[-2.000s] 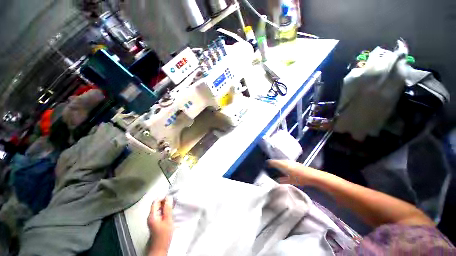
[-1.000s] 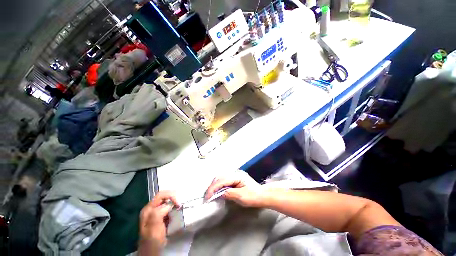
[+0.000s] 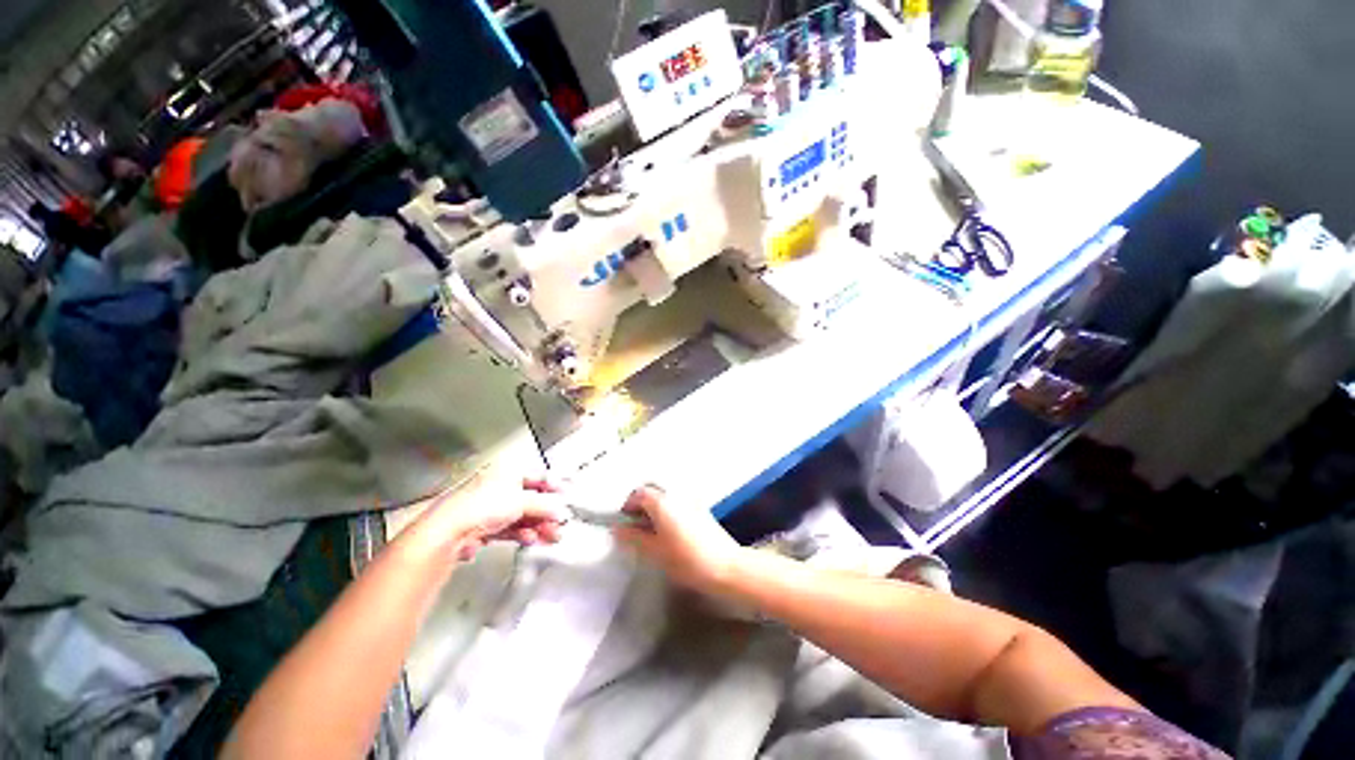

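A pale grey-green fabric piece (image 3: 669, 653) lies over my lap and the table's front edge, with a whiter strip near its left side. My left hand (image 3: 505, 515) pinches its upper edge at the left. My right hand (image 3: 669, 535) pinches the same edge a little to the right. Both hands are bare and stand in front of the presser foot and needle (image 3: 602, 408), apart from them. The white sewing machine (image 3: 639, 267) is behind the hands, its needle area lit yellow.
More grey-green cloth (image 3: 268, 431) is heaped at left. Black-handled scissors (image 3: 981, 245) and light blue snips (image 3: 929, 272) lie right of the machine. A teal box (image 3: 498, 126) stands behind the head. A bottle with yellow liquid (image 3: 1063, 60) is at the far right.
Since the oldest frame, my right hand has come up from the right to the cloth edge. Over the last second, both hands have moved up towards the needle with the edge between them.
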